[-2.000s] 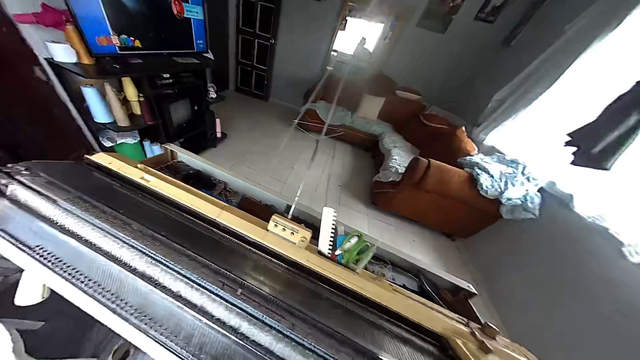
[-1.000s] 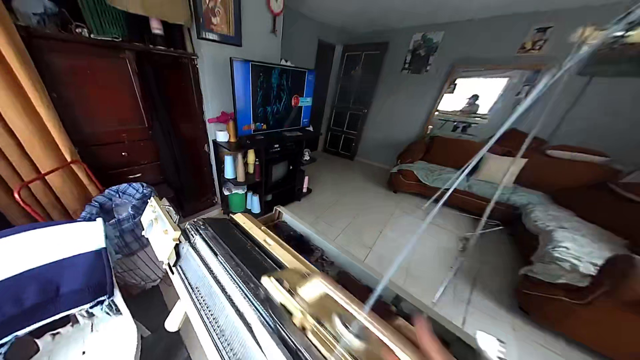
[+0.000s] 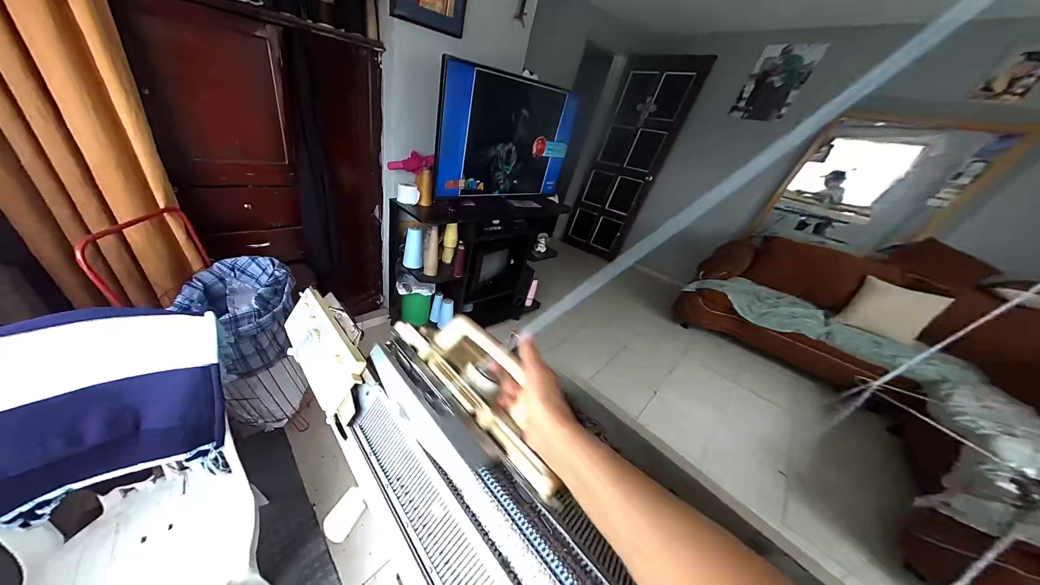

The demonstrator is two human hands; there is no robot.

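Note:
A knitting machine needle bed (image 3: 439, 487) runs from the lower middle toward its far end. Over that far part lies a cream carriage (image 3: 467, 370), blurred, with a raised frame-like handle. My right hand (image 3: 528, 398) holds the carriage at its right side, fingers curled in and thumb upward; blur hides the exact grip. The forearm comes in from the bottom right. A pale strip or rod (image 3: 731, 183) slants from the top right down to just behind the hand. A cream plate-like part (image 3: 325, 357) is fixed by the bed's far end. My left hand is out of view.
A white and navy chair (image 3: 114, 382) stands at left, beside a wire basket (image 3: 260, 398) lined with plaid cloth. Yarn cones (image 3: 413, 248) fill a black TV stand (image 3: 479, 211). A brown sofa (image 3: 788, 276) is at right. Thin metal rods cross the right side.
The view has swung left since two seconds ago. My right hand and the carriage have moved along the bed toward its far end. More of the hand and forearm shows than a second ago.

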